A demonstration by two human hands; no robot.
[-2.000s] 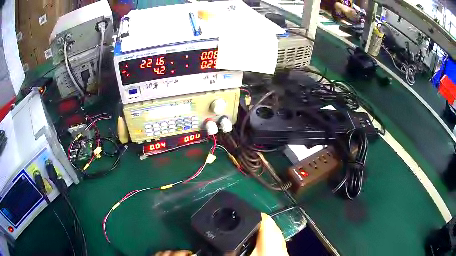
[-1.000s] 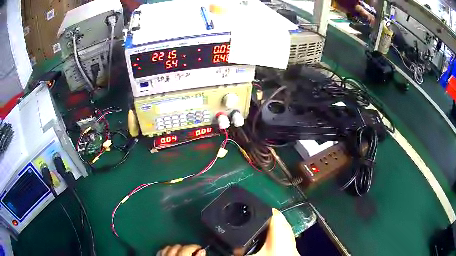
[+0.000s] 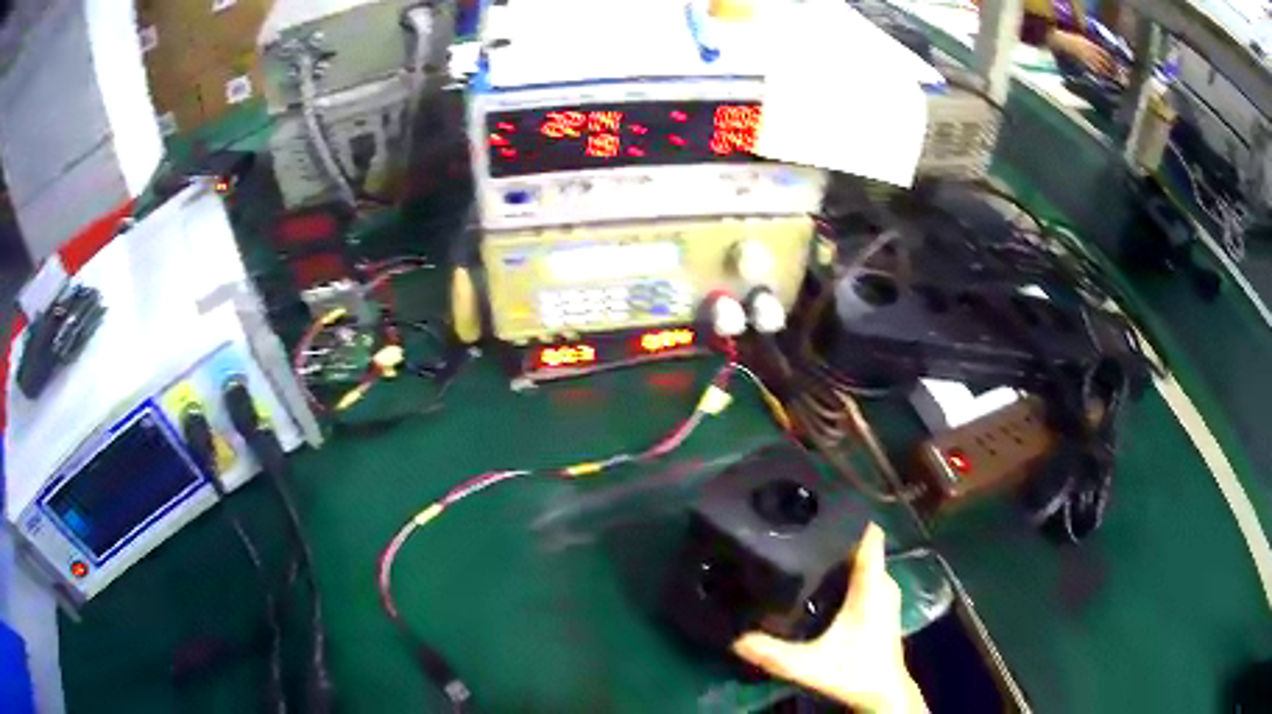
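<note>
My right hand, bare, grips the black cube power socket at its right and lower side, at the lower middle of the view. The cube shows a round outlet on top and more recesses on its side; it is slightly blurred. My left hand is not in view. The red, white and black test lead curves over the green mat and ends in a small dark plug, lying free left of the cube.
The power meter stands on the beige load. A white tester with black leads is at left. A long black power strip and brown extension socket lie at right. A dark flat object lies beside my right hand.
The view has swung left, so things sit further right. The cube has turned and shows its side recesses. My left hand has left the picture. The test lead's plug now shows.
</note>
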